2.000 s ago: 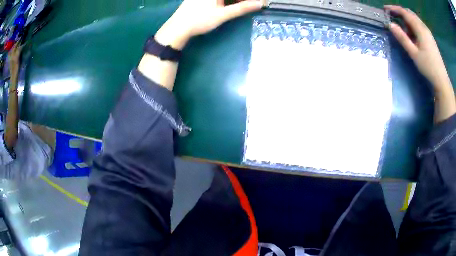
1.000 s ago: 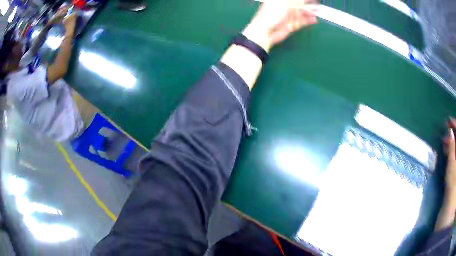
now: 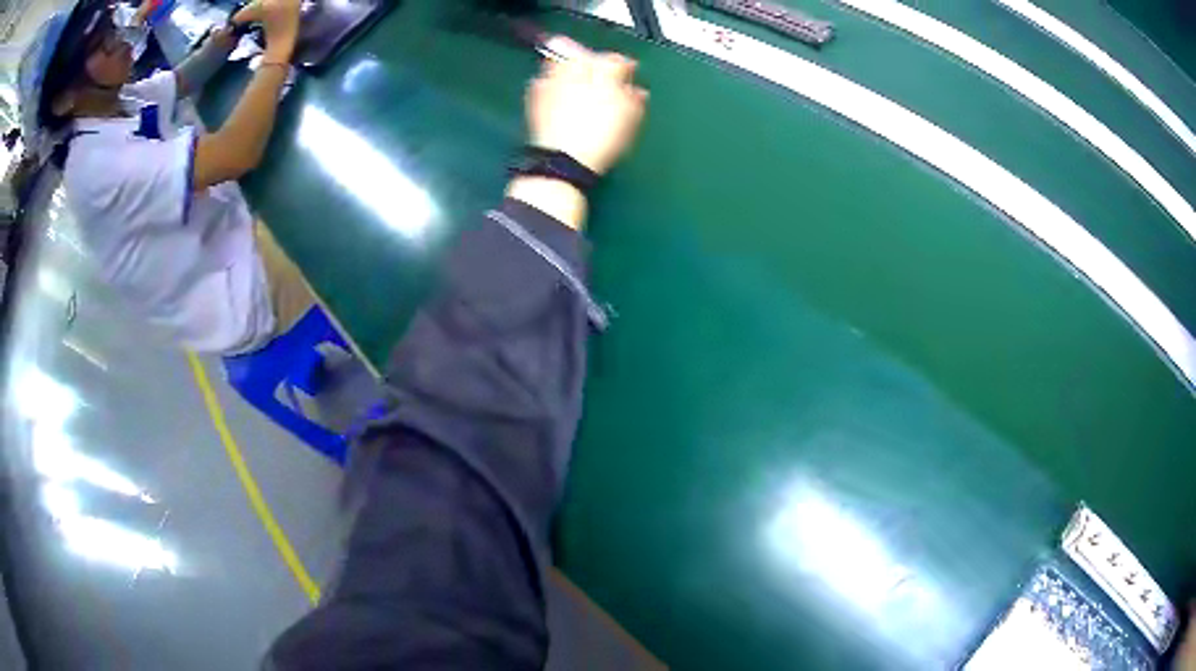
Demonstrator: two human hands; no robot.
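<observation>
My left hand (image 3: 586, 115), with a dark wristband, is stretched out over the green bench at the upper middle. Its fingers are blurred, near a small white-tipped thing and a dark blurred shape at the top edge; whether it holds anything is unclear. A narrow white-looking housing (image 3: 1121, 579) with marks along its face lies at the lower right. It is along the far edge of the clear tray (image 3: 1069, 627), which is overexposed and cut off by the frame. Only a sliver of what looks like my right hand (image 3: 1190, 640) shows at the right edge.
Long white strips (image 3: 892, 127) curve across the green bench (image 3: 774, 328). A grey narrow housing (image 3: 774, 19) lies beyond the nearest strip at the top. A person in a white shirt (image 3: 164, 230) works at the left, beside a blue stool (image 3: 295, 380).
Both hands have left the bar they held at the far side of the tray. My left hand has moved away to the left. The view has swung left, so tray and housing sit lower right.
</observation>
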